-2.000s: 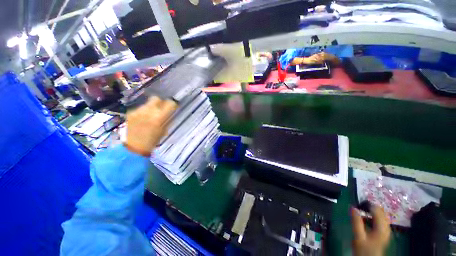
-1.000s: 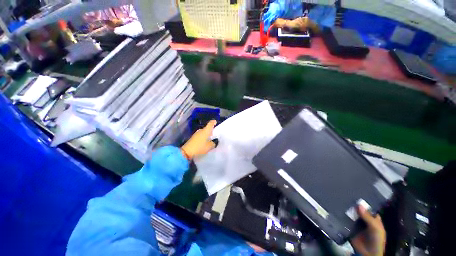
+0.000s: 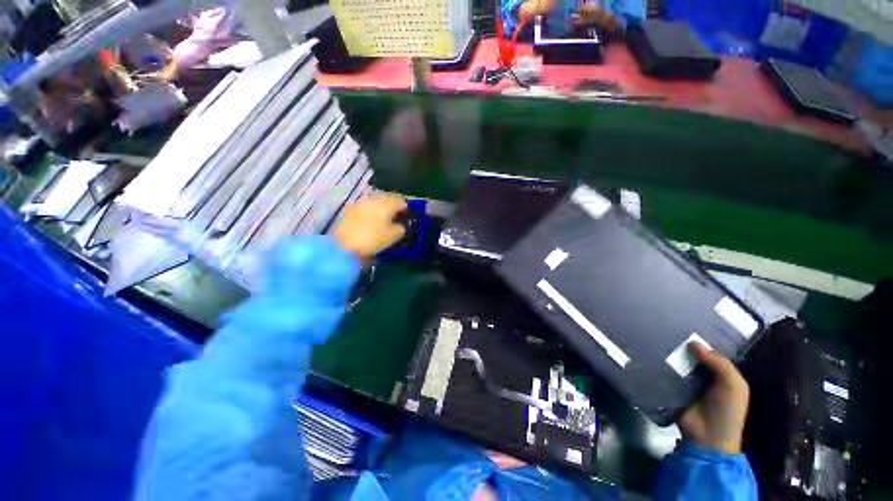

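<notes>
My right hand [image 3: 720, 403] holds a flat black panel [image 3: 627, 303] with white labels by its lower right corner, tilted above the bench. My left hand [image 3: 372, 227] is at the right side of the tall interleaved panel stack [image 3: 259, 161], beside the small blue parts bin [image 3: 419, 233]; whether its fingers hold anything is hidden. A white sheet lies on top of that stack. An open black device housing [image 3: 504, 387] with a ribbon cable and silver patches lies in front of me, partly under the held panel. A black panel stack [image 3: 494, 210] stands behind it.
A black housing [image 3: 827, 411] lies at the right. A white sheet [image 3: 774, 298] is partly hidden behind the held panel. Blue crate with upright panels [image 3: 328, 435] is below the bench edge. A person's hands [image 3: 578, 14] work at the red-topped bench [image 3: 627, 78] opposite.
My left hand has moved left from the white sheet over the black stack to the tall stack, which now has a white sheet on top. The right hand still holds the panel, slightly shifted.
</notes>
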